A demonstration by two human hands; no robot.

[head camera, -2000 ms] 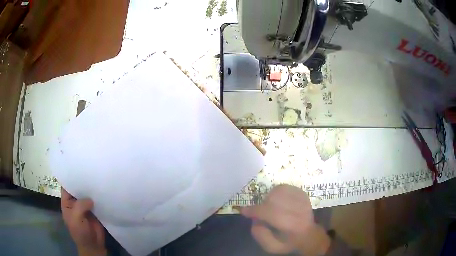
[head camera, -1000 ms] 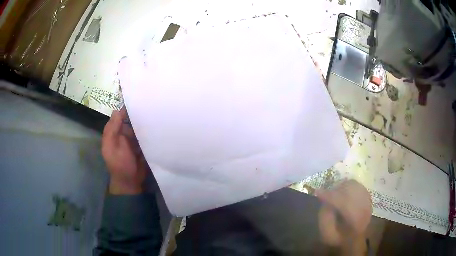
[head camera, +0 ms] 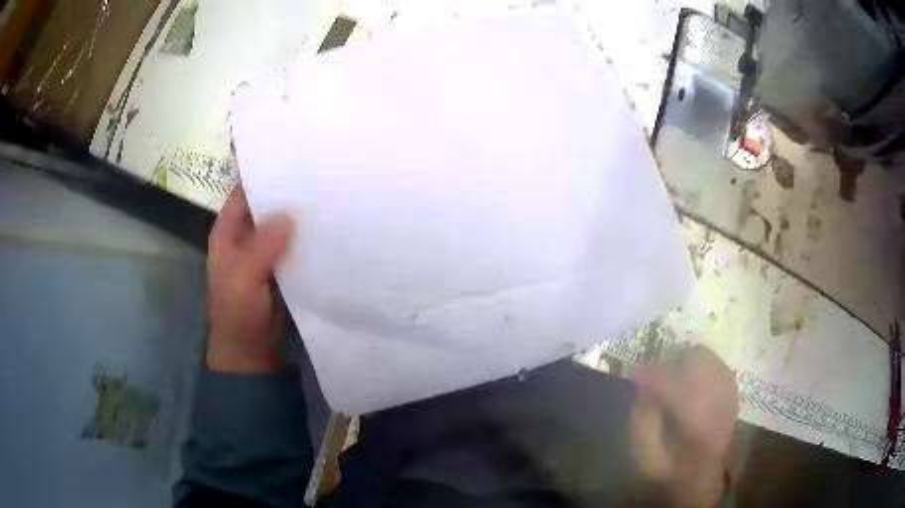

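A large white panel (head camera: 447,198) lies face up over the front edge of the sewing table, with a crease across its lower part. My left hand (head camera: 248,278) grips its left edge, thumb on top and fingers under it. My right hand (head camera: 685,412) is blurred, at the table's front edge just off the panel's lower right corner. Its fingers look bent; whether they pinch something small cannot be told.
The sewing machine head (head camera: 834,69) stands at the upper right, over the shiny slide plate (head camera: 695,111). Red-handled snips (head camera: 895,392) lie at the right rim. A tape-wrapped cardboard box (head camera: 74,60) is at the upper left. A printed ruler (head camera: 814,412) runs along the table's front edge.
The view has swung left, so the machine sits further right and the brown panels are out of view. My left thumb now lies on top of the white panel. My right hand stays near the table edge.
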